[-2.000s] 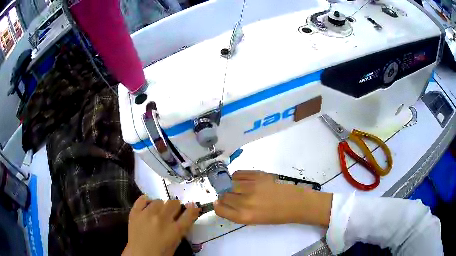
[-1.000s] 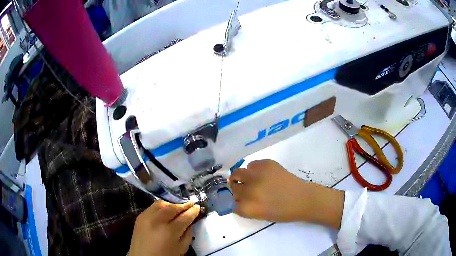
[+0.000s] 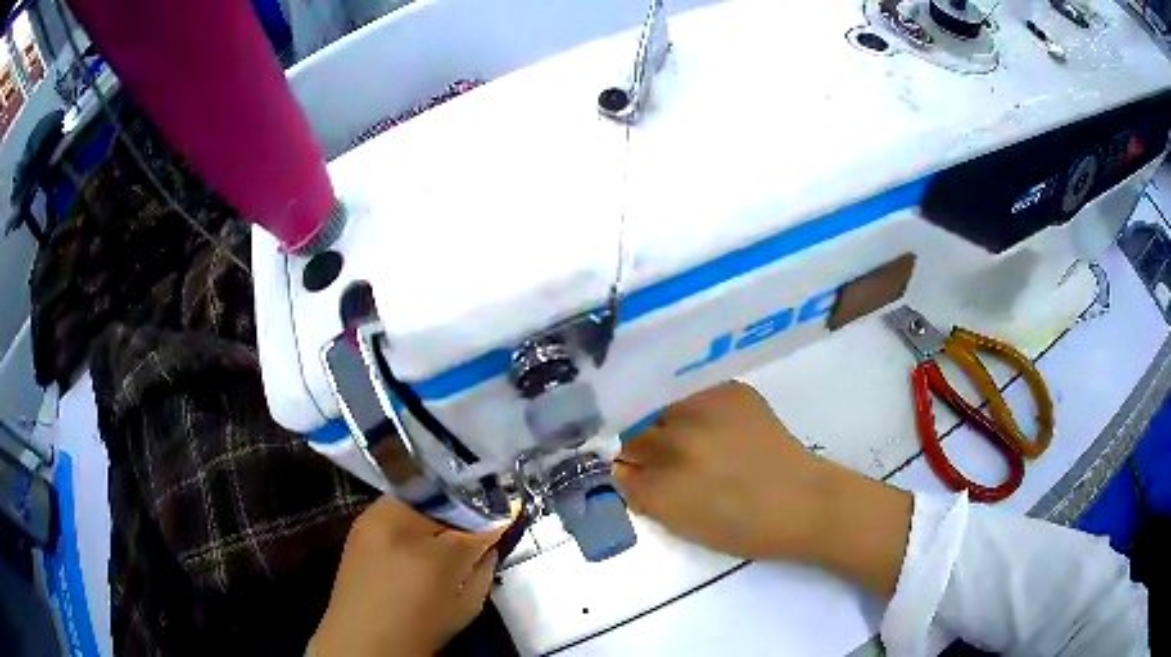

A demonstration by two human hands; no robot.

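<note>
My left hand point(image 3: 408, 578) is at the needle area, its fingertips pinching the end of a small dark piece of cloth point(image 3: 511, 529) beside the presser foot. My right hand point(image 3: 719, 477) is just right of the presser foot, behind the grey-blue fitting point(image 3: 593, 511); its fingertips are partly hidden and I cannot tell if they hold anything. The white sewing machine point(image 3: 475, 244) with a blue stripe stands over both hands. Dark plaid fabric point(image 3: 218, 475) lies crumpled left of the machine and runs down beside my left hand.
Scissors with red and orange-yellow handles point(image 3: 979, 408) lie on the white table point(image 3: 822, 401) right of my right hand. A magenta cone point(image 3: 225, 122) hangs over the machine head's left end. The tension dial point(image 3: 546, 368) is above the needle area.
The view has shifted over the machine. My right hand has moved from the front of the fitting to its right and back. My left hand has moved up to the presser foot.
</note>
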